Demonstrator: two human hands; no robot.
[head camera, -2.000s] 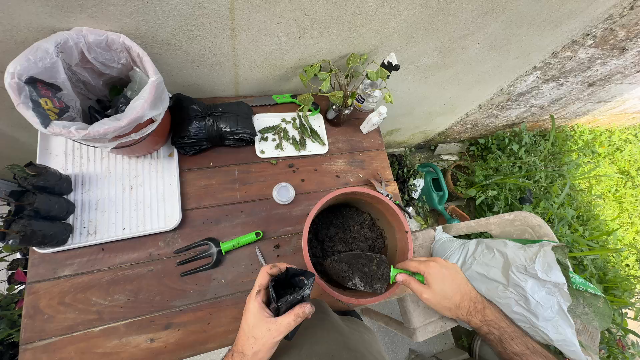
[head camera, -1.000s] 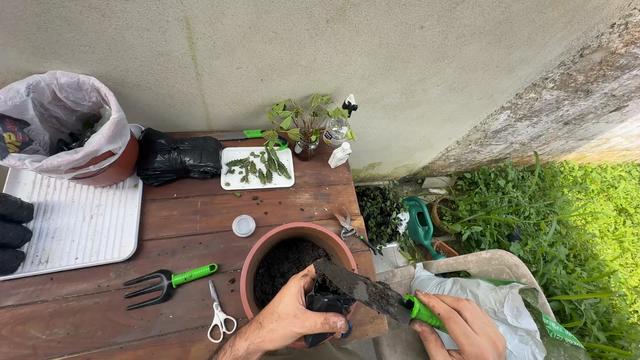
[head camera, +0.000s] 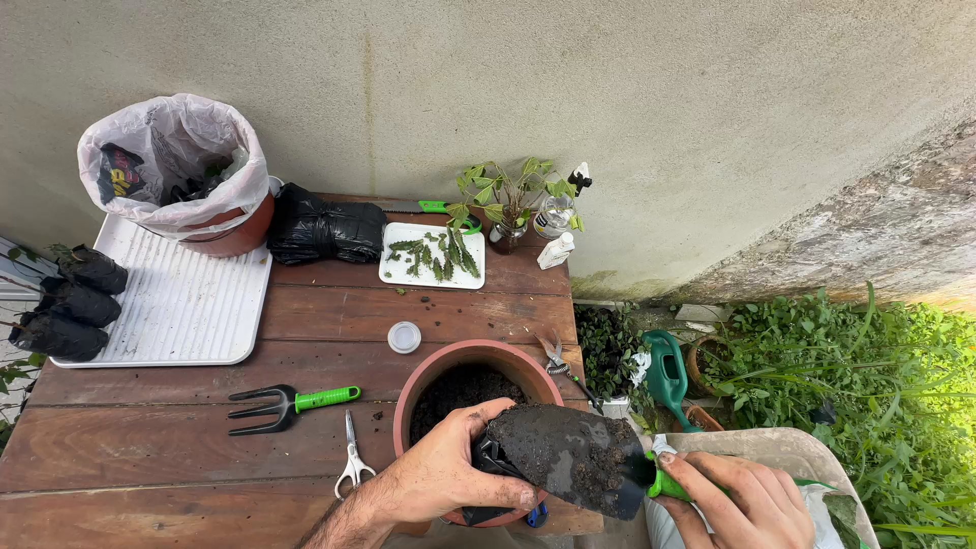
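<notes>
My left hand [head camera: 450, 473] grips a black plastic nursery bag [head camera: 492, 465] over the near side of a terracotta-coloured pot [head camera: 408, 404]. Dark soil [head camera: 465, 389] lies inside the pot. My right hand [head camera: 736, 499] is closed on the green handle of a black garden trowel [head camera: 572, 457]. The blade is tilted over the mouth of the bag, with crumbs of soil stuck to it, and it hides part of the bag. How full the bag is cannot be seen.
Left of the pot lie a hand fork [head camera: 286, 408] and scissors [head camera: 352, 457]; pruning shears [head camera: 560, 362] lie right. Behind are a round lid [head camera: 404, 337], cactus cuttings on a white tray [head camera: 435, 280], folded black plastic [head camera: 328, 229] and a lined bucket [head camera: 229, 236]. A watering can [head camera: 666, 374] stands beyond the table.
The trowel has come out of the pot's soil and over to the bag. My left hand has carried the bag from beside the pot to above its near side.
</notes>
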